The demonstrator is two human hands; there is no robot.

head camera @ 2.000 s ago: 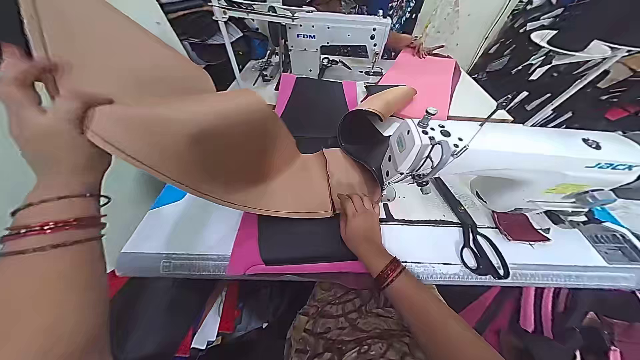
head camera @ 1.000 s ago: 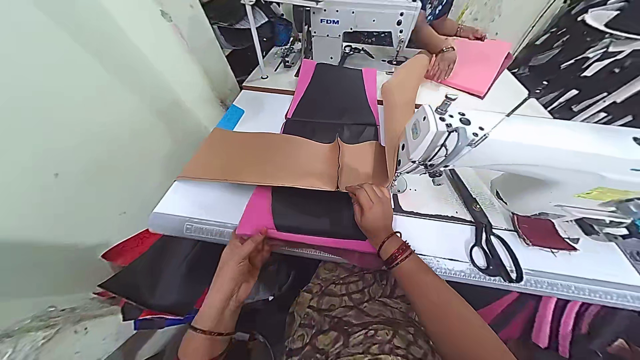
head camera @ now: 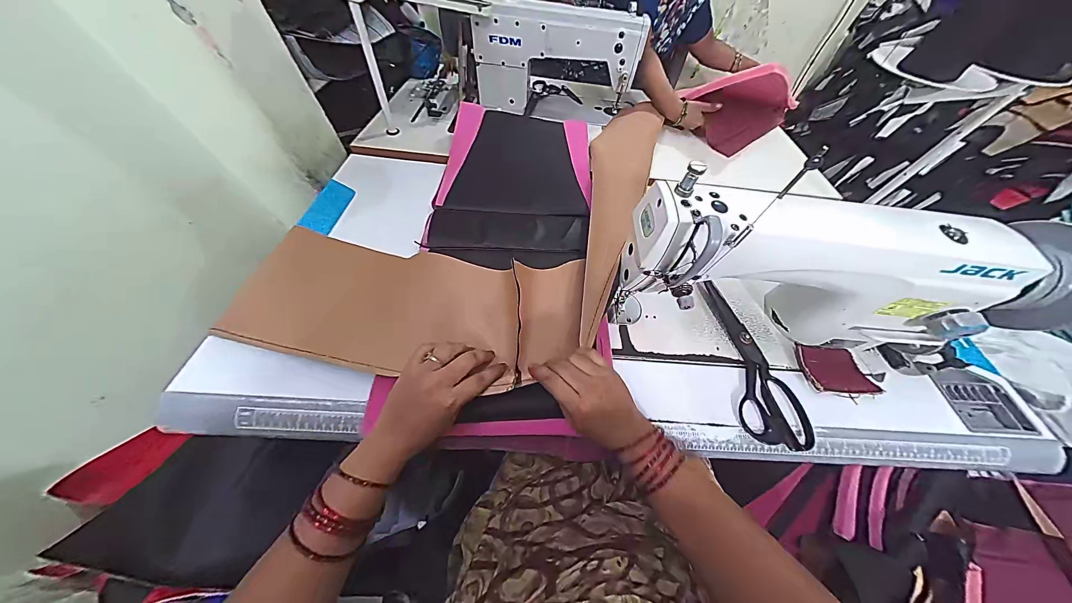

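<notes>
A tan leather-like panel (head camera: 360, 293) lies across a black and pink panel (head camera: 523, 163) on the white table. A dark stitched seam runs down the tan panel between my hands. My left hand (head camera: 440, 389) presses on its near edge, left of the seam, fingers curled on the material. On the other side of the seam, my right hand (head camera: 590, 394) has its fingertips on the same edge. The tan material's right part is folded up beside the needle area of a white JACK sewing machine (head camera: 837, 260). Whether either hand pinches the edge is unclear.
Black-handled scissors (head camera: 758, 377) lie on the machine bed, near a maroon fabric scrap (head camera: 837, 370). A ruler strip runs along the table's front edge (head camera: 837, 448). Behind stands an FDM sewing machine (head camera: 557, 42), where another person's hand (head camera: 695, 115) holds pink material.
My left hand has moved from the pink edge at the front up onto the tan panel beside the seam. The other person's pink piece, flat before, is now lifted and folded.
</notes>
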